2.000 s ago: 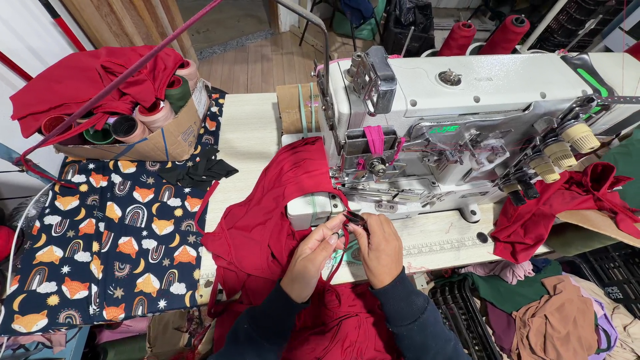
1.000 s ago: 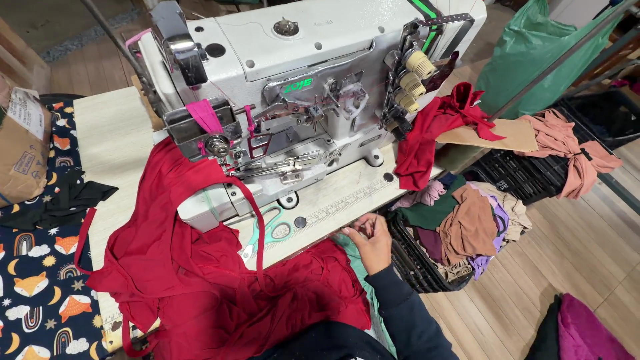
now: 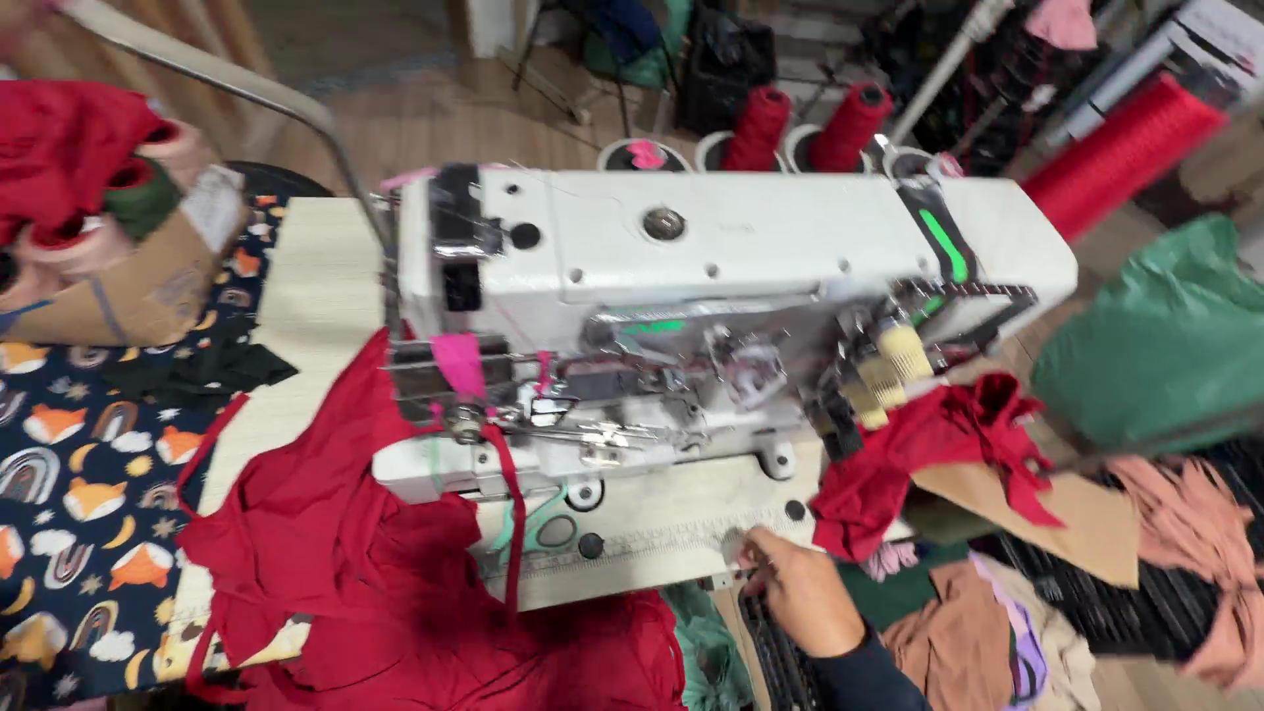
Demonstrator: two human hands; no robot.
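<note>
My right hand (image 3: 802,591) is at the front edge of the sewing table, its fingers bent near the printed ruler; blur hides whether they hold anything. My left hand is out of the picture. A white industrial sewing machine (image 3: 790,237) spans the middle. Red fabric (image 3: 326,523) with thin straps lies left of and below its arm, and one narrow red strip (image 3: 513,513) hangs from the presser area. Mint-handled scissors (image 3: 553,531) rest on the table (image 3: 671,494) under the machine, beside a black round knob (image 3: 591,546).
A cardboard box (image 3: 158,286) of thread cones stands at left on fox-print fabric (image 3: 89,494). Another red garment (image 3: 889,464) lies at the table's right end. Crates of fabric pieces (image 3: 948,622) are at lower right, near a green plastic bag (image 3: 1145,336). A metal rod (image 3: 247,74) arches at upper left.
Two seconds ago both hands were together at the red fabric beside the machine's arm; now only the right hand shows, farther right at the table edge. The view has shifted.
</note>
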